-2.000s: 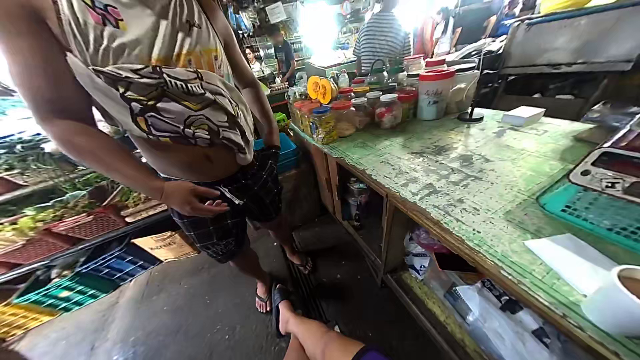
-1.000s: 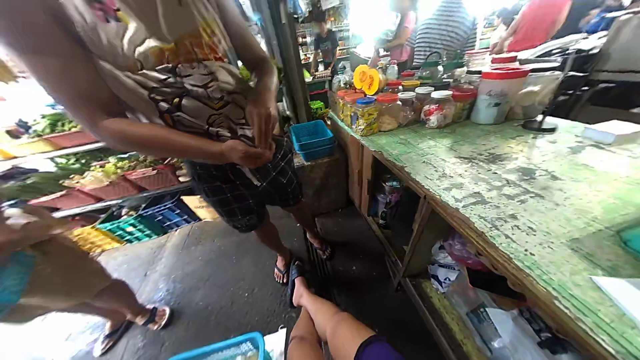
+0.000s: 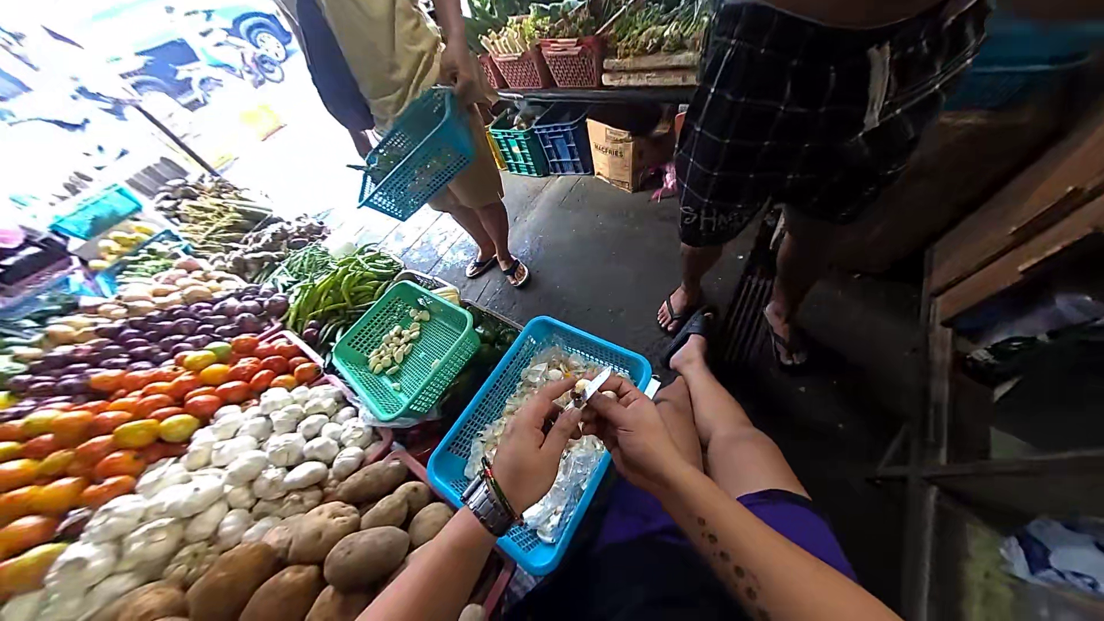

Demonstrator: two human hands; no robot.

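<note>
Over a blue plastic basket (image 3: 539, 561) both my hands meet. My left hand (image 3: 539, 440), with a watch and bracelet on its wrist, pinches a small piece, probably a garlic clove (image 3: 580, 392). A small knife (image 3: 593, 385) with a pale blade is in my right hand (image 3: 634, 427), its blade against the piece. The fingers hide the handle. Papery garlic skins (image 3: 565, 487) and clear plastic lie in the blue basket. Left of it, a green plastic basket (image 3: 440, 362) holds peeled garlic cloves (image 3: 395, 347).
Garlic bulbs (image 3: 285, 448), potatoes (image 3: 366, 556), tomatoes (image 3: 121, 464) and green peppers (image 3: 345, 289) cover the stall at left. One person (image 3: 483, 190) stands ahead holding a blue basket (image 3: 423, 155); another (image 3: 733, 172) stands close at right. A wooden counter (image 3: 1018, 216) edges the right side.
The view has swung left and down, from the green counter to the vegetable stall. My hands, not visible in the earlier frames, are now in view with the knife.
</note>
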